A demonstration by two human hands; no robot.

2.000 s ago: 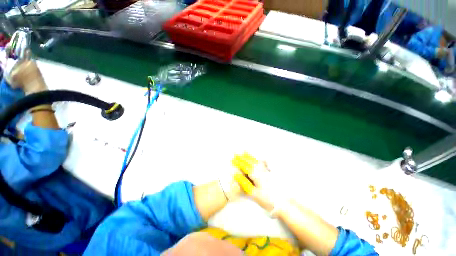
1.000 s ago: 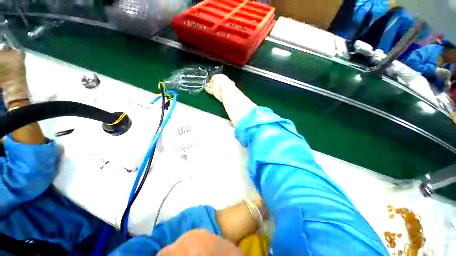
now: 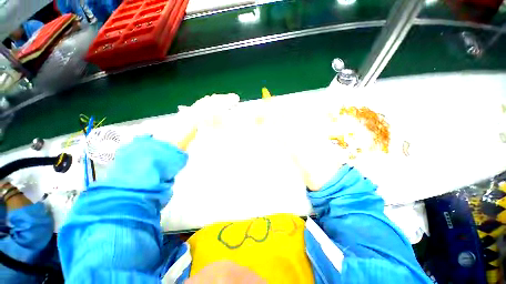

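Observation:
My left hand (image 3: 213,111) is a washed-out whitish shape over the bench near the green belt's edge. Its wrist shows below it at the end of a blue sleeve. My right hand is almost lost in glare; a yellow fingertip cover (image 3: 266,93) shows against the belt edge, and the right wrist comes out of the other blue sleeve. The hands are apart and both point away from me. Glare on the white bench (image 3: 238,183) hides the fingers and anything between them, so I cannot tell whether either holds something. No clear plastic part can be made out there.
Rubber bands (image 3: 370,126) lie in a pile at the right. Stacked red trays (image 3: 136,33) stand beyond the belt (image 3: 222,72). A fan (image 3: 104,145), cables and a black gooseneck (image 3: 33,162) are at left. A metal post (image 3: 388,44) rises behind a knob (image 3: 347,76). Another person's arm is far left.
The view has swung to the right. My right hand, which reached to a clear part on the belt a second ago, is back over the bench. My left hand has moved forward.

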